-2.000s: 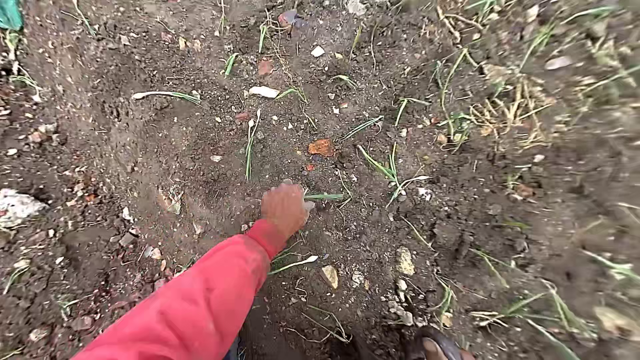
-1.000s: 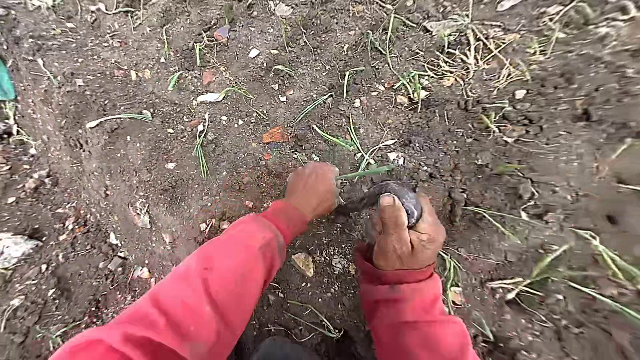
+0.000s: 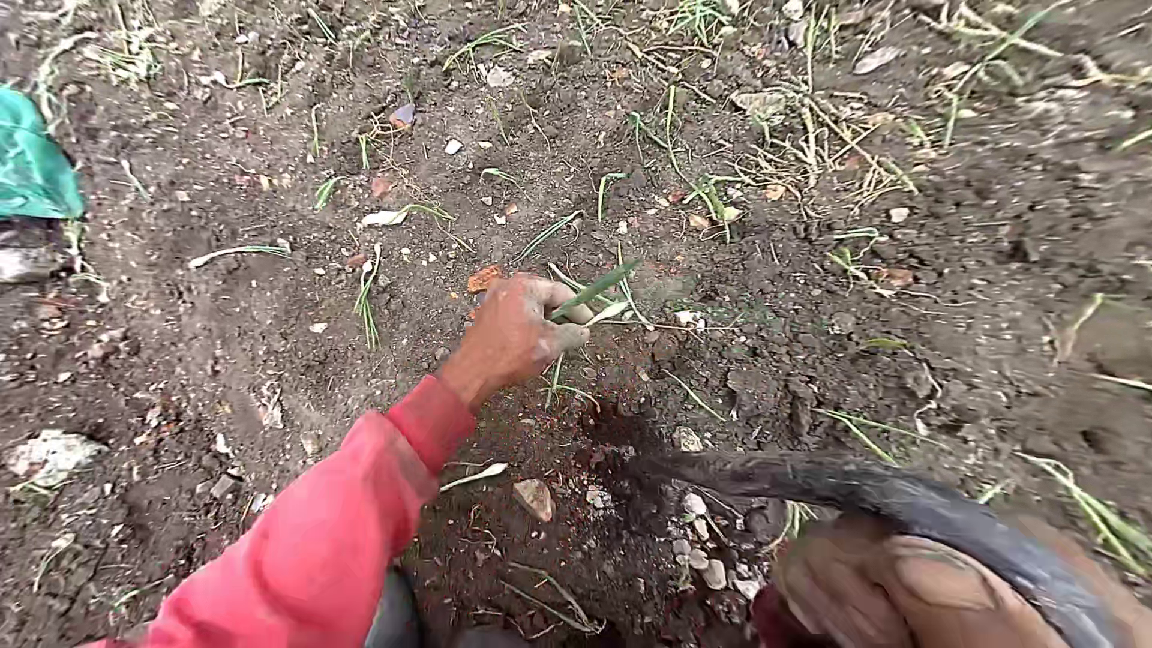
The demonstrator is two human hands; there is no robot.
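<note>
My left hand, in a red sleeve, reaches over the soil near the middle of the view, with a green onion seedling between its thumb and fingers. A pale seedling bulb shows at the same fingertips. At the lower right, my right hand grips a dark, curved tool. The tool's narrow end points left into dark, loosened soil. Its full shape is hidden by the hand and the frame edge.
Seedlings lie on the soil left of my hand, one near an orange shard. Green plastic lies at the left edge. Dry stalks lie upper right, pebbles below the tool. A pale stone sits at left.
My right hand with the dark tool, absent two seconds ago, has moved from beside my left hand to the lower right. The left hand now lies farther from the tool.
</note>
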